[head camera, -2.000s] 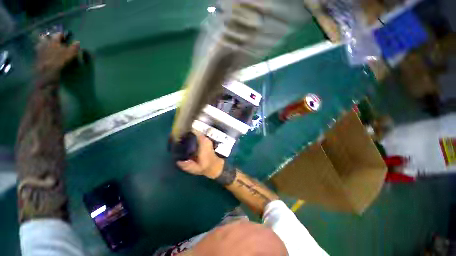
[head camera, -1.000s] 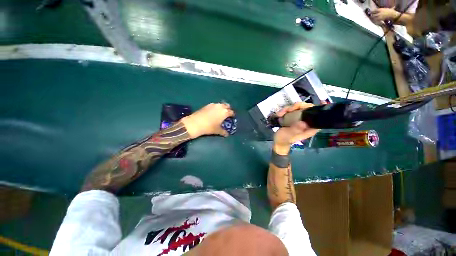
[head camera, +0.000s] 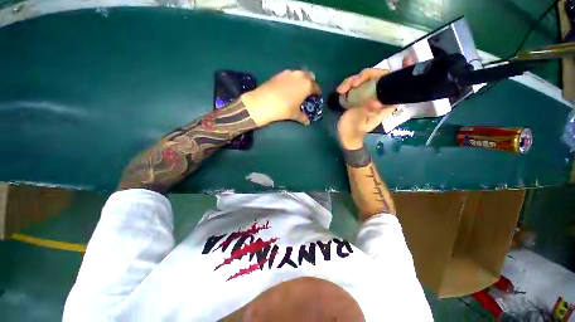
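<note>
My left hand (head camera: 287, 97) is closed around a small round black part (head camera: 312, 108) with blue-silver glints, above the green bench. My right hand (head camera: 365, 107) grips the tan section of the black power screwdriver (head camera: 410, 85). The driver lies nearly level, its dark tip pointing left at the round part, a small gap apart. The white and grey screw feeder (head camera: 419, 113) stands behind and right of my right hand, partly hidden by the driver. The smartphone (head camera: 234, 94) lies partly under my left forearm.
A red and gold can (head camera: 495, 139) lies on its side at the right of the bench (head camera: 94, 94). A whitish strip (head camera: 315, 16) crosses the bench behind. An open cardboard box (head camera: 470, 242) is below the front edge at right. Red-handled items (head camera: 488, 300) lie at bottom right.
Earlier my left hand was reaching far left and the driver stood over the feeder. Since one second ago the view has shifted, and the driver's tip and the round part are closer together.
</note>
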